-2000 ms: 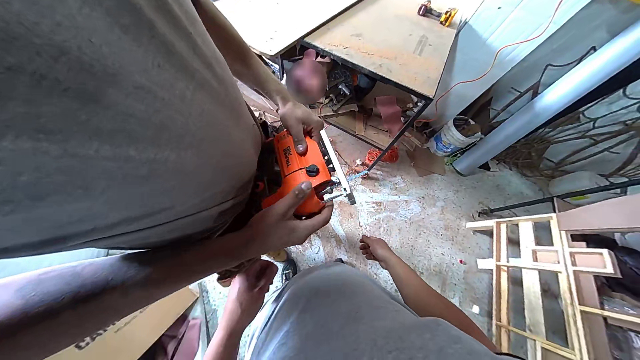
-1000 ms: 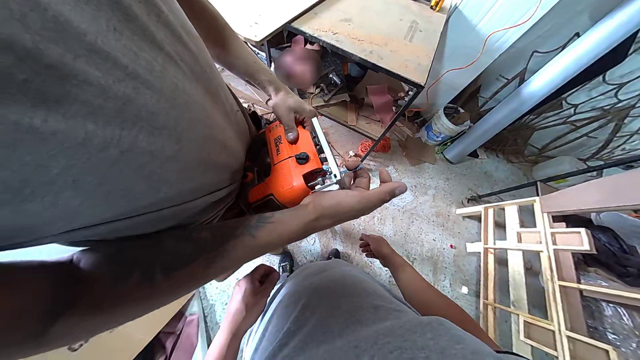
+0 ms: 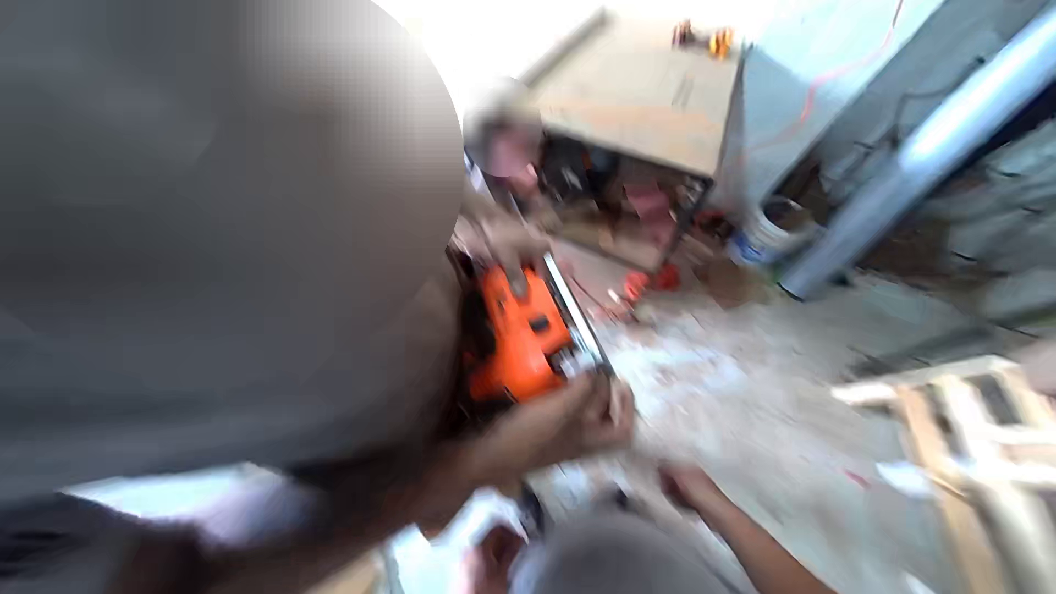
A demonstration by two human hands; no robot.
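Observation:
The whole view is blurred. My left hand (image 3: 495, 549), at the bottom centre beside my grey shirt, looks closed with nothing seen in it. To its right, my right hand (image 3: 681, 483) hangs over the floor; its fingers are too smeared to read. Neither touches the orange jigsaw (image 3: 524, 330), which lies on its side against a co-worker's body, above my hands. The co-worker's one hand (image 3: 516, 247) grips the jigsaw's body from above. Their other hand (image 3: 606, 412) is at the lower end of its metal base plate (image 3: 573, 309); whether it pinches anything there is unclear.
A wooden-topped table (image 3: 643, 99) bears a yellow and dark tool (image 3: 701, 40), with scraps beneath. A white bucket (image 3: 771, 231) stands beside a long grey pipe (image 3: 924, 157). Light wooden frames (image 3: 940, 437) are at the right. The co-worker's grey-clad torso (image 3: 231, 247) fills the left.
The co-worker's lower hand, stretched out past the base plate a second ago, is now drawn in and curled at its end. The view has shifted and blurred.

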